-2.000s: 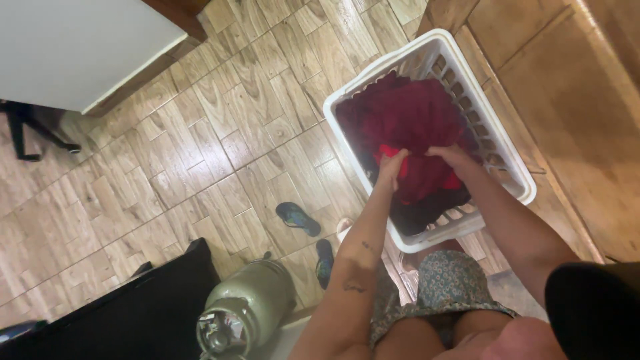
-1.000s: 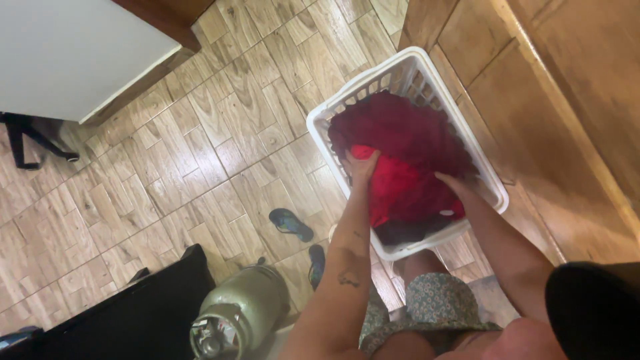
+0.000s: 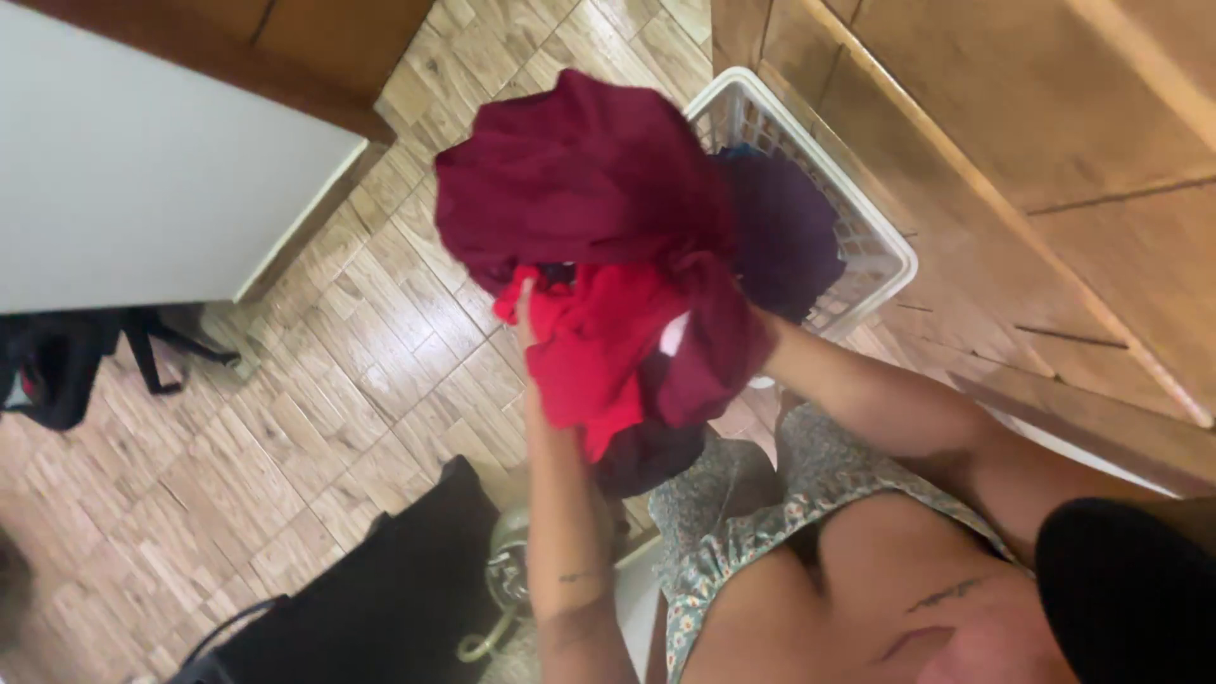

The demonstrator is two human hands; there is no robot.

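Note:
A bundle of clothes, made of maroon cloth (image 3: 589,176), bright red cloth (image 3: 594,351) and some dark cloth (image 3: 651,456), is lifted between my hands. My left hand (image 3: 524,299) grips its near left side at the red cloth, fingers mostly buried in folds. My right hand (image 3: 760,337) is at the right side, largely hidden by maroon cloth. Behind and right of the bundle, the white plastic laundry basket (image 3: 826,161) stands on the floor with dark purple-blue clothes (image 3: 784,228) inside. The bundle hides the basket's left part.
A tiled surface with ledges (image 3: 997,218) runs along the right, close to the basket. A black panel-like object (image 3: 380,579) and a greenish gas cylinder (image 3: 508,551) stand at the lower left. A white panel (image 3: 171,152) and black legs (image 3: 157,351) are at the left.
The maroon and red clothes have come up out of the basket in my hands and moved left of it. Dark clothes now show in the basket. The view has shifted.

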